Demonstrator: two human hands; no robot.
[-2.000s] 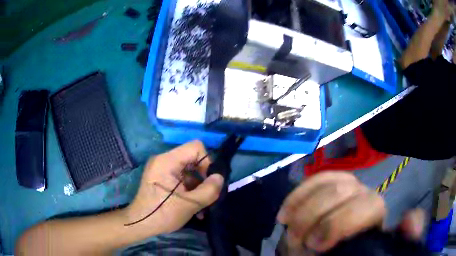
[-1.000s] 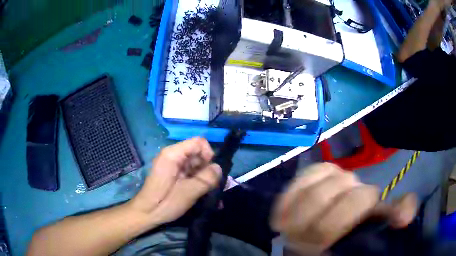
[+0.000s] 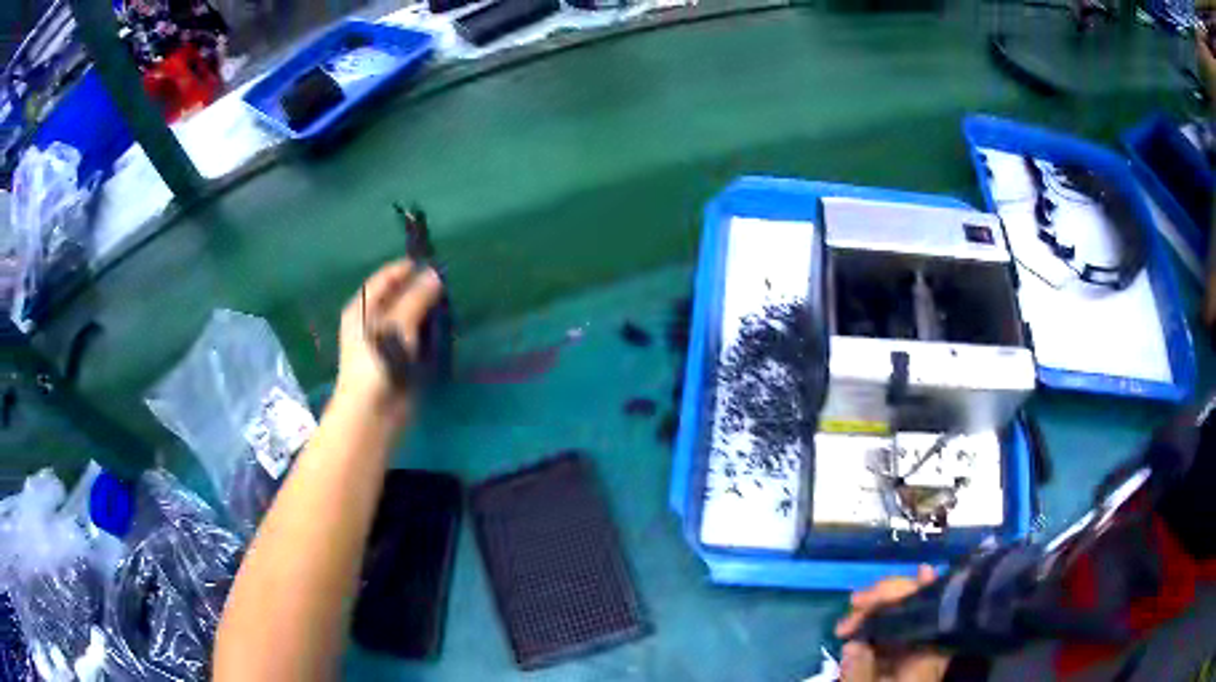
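Observation:
My left hand is stretched out to the upper left, slightly blurred, with its fingers closed on a black headband. The band's end with thin wires sticks up past the fingers, over the dark green conveyor. My right hand is low at the right, partly hidden and cut off by the bottom edge. It is around a thick dark cylinder that looks like the electric screwdriver. The white-and-black screw feeder stands in a blue tray, with loose screws on the white liner beside it.
A glossy black smartphone and a perforated grid tray lie on the teal mat. Clear bags are at the left. A small blue tray is beyond the conveyor. A second blue tray with a curved band is at the right.
The view has swung left. My left hand has moved away from the feeder tray to the upper left with the headband. My right hand is now lower, beside the feeder tray's front edge.

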